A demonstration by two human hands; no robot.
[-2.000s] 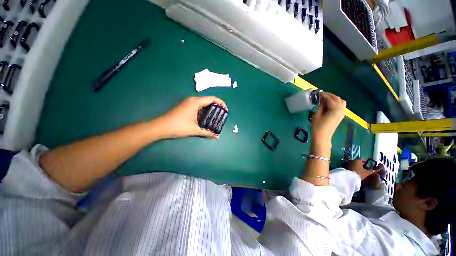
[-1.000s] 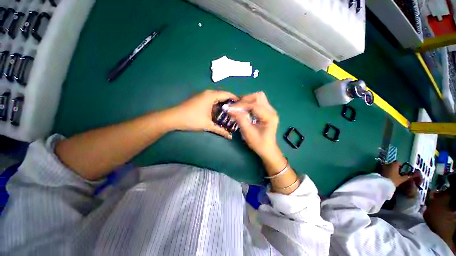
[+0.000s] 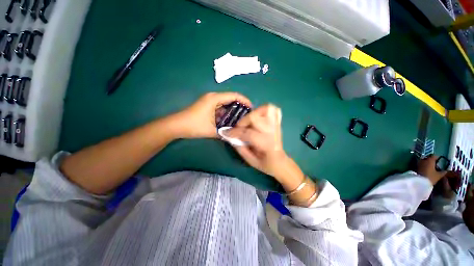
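Note:
My left hand holds several black frames side by side, with the fingers and thumb around their ends. My right hand is against them and holds a small white wiping cloth at their lower edge. The cloth is mostly hidden by the fingers. Three loose black frames lie flat on the green mat to the right, the nearest one beside my right hand. The grey-white solvent bottle stands beyond them, with its ring-like lid open.
A white scrap lies ahead of my hands. A black marker pen lies at left. A foam tray is at the left edge, another foam tray at the top. A neighbour's hand holds a frame at right.
My right hand has come from the bottle to the frames in my left hand. Since a second ago, the cloth has shifted from the frames' top to their lower edge.

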